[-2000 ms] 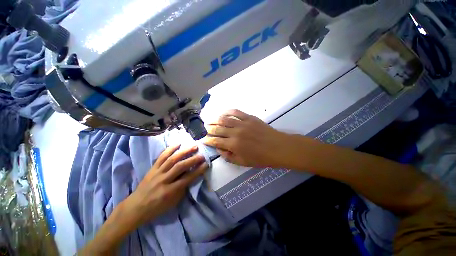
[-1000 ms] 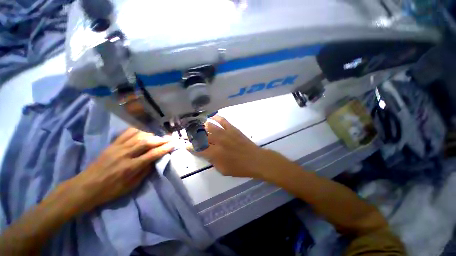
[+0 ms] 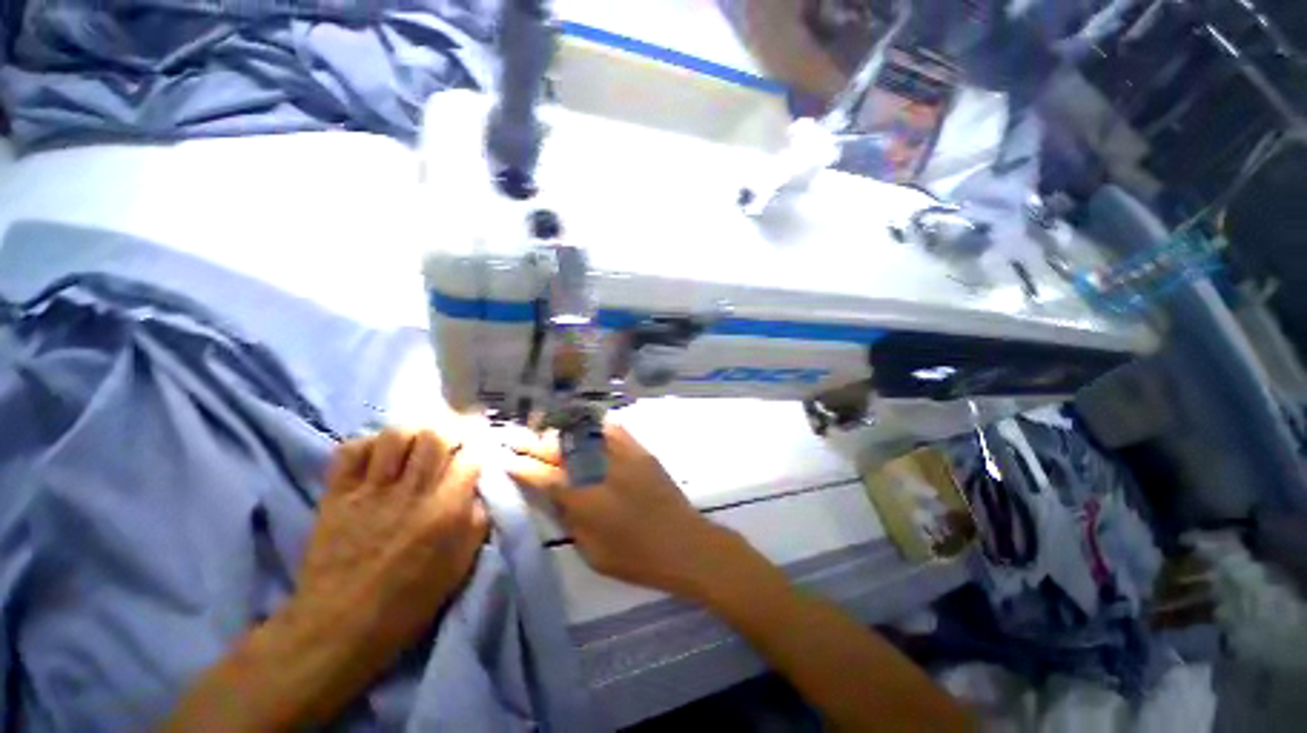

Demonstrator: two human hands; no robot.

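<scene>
The light blue-grey garment piece (image 3: 129,415) lies spread and folded at the left of the machine and hangs over the front edge. The white sewing machine (image 3: 745,294) has a blue stripe and blurred lettering. My left hand (image 3: 394,537) rests on the cloth left of the needle, fingers together and curled at its edge. My right hand (image 3: 624,508) is just right of the needle area, fingertips at the cloth strip, partly behind the dark cylindrical fitting (image 3: 583,447). The presser foot and the fingertips' hold are lost in glare.
A yellowish box (image 3: 920,504) with pale items stands right of the machine. Dark looped handles (image 3: 1003,501) and scraps (image 3: 1097,551) lie beyond it. A cloth heap (image 3: 244,65) is at the back left. A ruler strip (image 3: 674,644) runs along the table's front edge.
The view has swung up and back, showing more of the machine's top and surroundings. The garment now spreads further left. My left hand is more curled beside the needle; my right hand stays by it.
</scene>
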